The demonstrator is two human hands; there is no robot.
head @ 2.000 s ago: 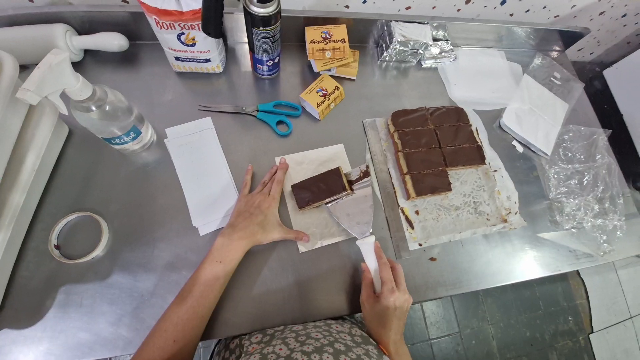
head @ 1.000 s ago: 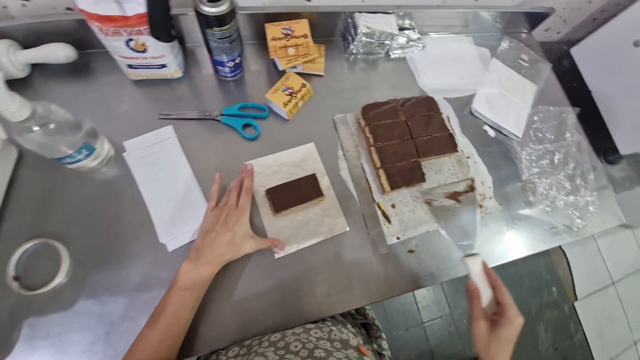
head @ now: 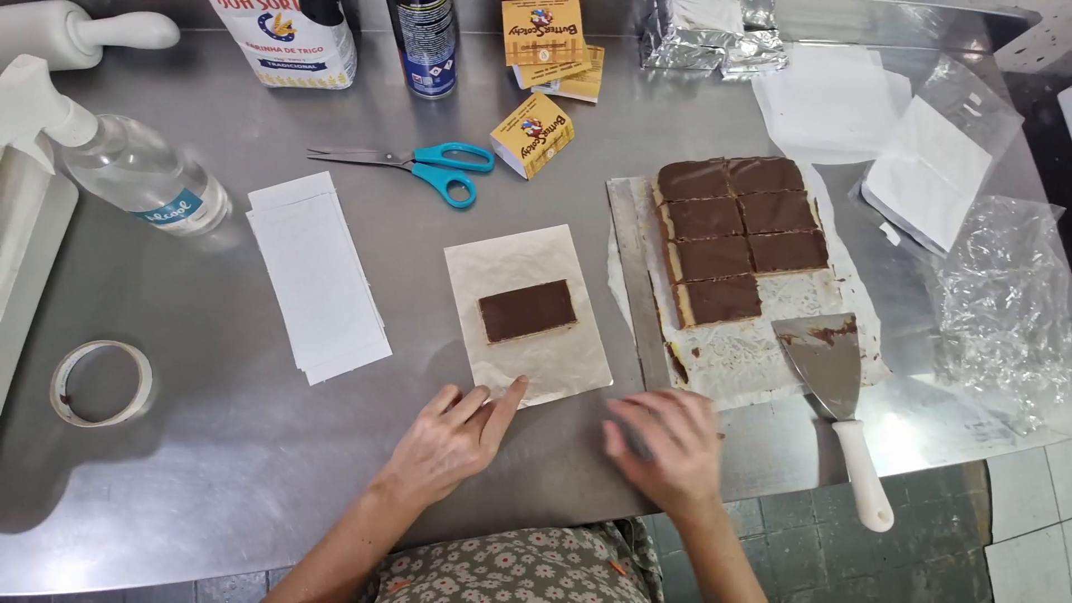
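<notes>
A chocolate-topped bar (head: 528, 311) lies on a square of parchment-like paper (head: 540, 373). My left hand (head: 456, 440) touches the paper's lower edge with a fingertip and grips nothing. Just right of that paper, my right hand (head: 670, 444) is empty, its fingers apart and slightly curled. Several more chocolate-topped bars (head: 712, 258) sit in two columns on a crumb-marked, paper-lined board (head: 641, 289). A metal scraper with a white handle (head: 837, 377) rests on the lining's lower right, chocolate smeared on its blade and its handle over the table edge.
White paper strips (head: 320, 285) lie at left, near a tape roll (head: 102, 383) and an alcohol spray bottle (head: 155, 184). Blue-handled scissors (head: 419, 163), butterscotch cartons (head: 536, 134), a flour bag (head: 297, 46) and a can (head: 425, 50) stand behind. Crumpled clear plastic (head: 1001, 318) is at right.
The scraper has left my right hand and lies on the lining. That hand has moved left toward the paper square. Two seconds ago the scraper was at the single bar. My left hand has shifted to the paper's lower edge.
</notes>
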